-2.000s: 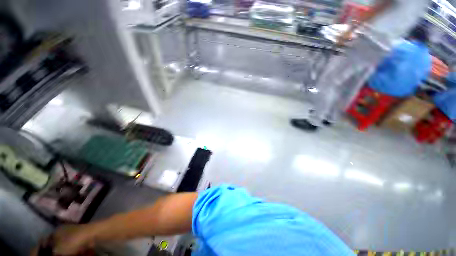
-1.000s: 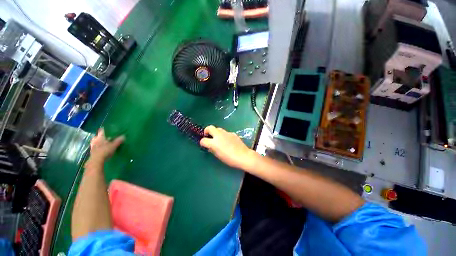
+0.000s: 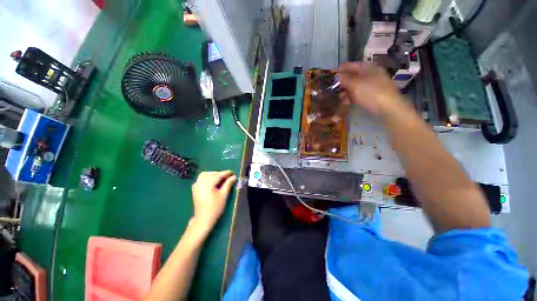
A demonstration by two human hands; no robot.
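The orange-brown loading fixture (image 3: 324,130) lies on the machine bed, beside the green cover plate (image 3: 272,122) with dark windows. My right hand (image 3: 366,88) is over the fixture's upper right side, blurred; I cannot tell whether it holds anything. My left hand (image 3: 213,193) rests low over the bench's right edge, fingers curled together; I cannot tell whether something small is between them. A row of black modules (image 3: 169,159) lies on the green bench left of that hand. A small dark module (image 3: 89,178) lies farther left.
A black fan (image 3: 158,88) and a grey controller (image 3: 231,82) stand on the bench behind the row. A pink foam tray (image 3: 122,269) is at the front left. A cable hangs across the bench edge. Green button (image 3: 367,187) and red button (image 3: 392,190) are on the machine's front edge.
My right hand has left the module row and moved right to the fixture. My left hand has moved right to the bench edge. The small module at far left now shows on the bench.
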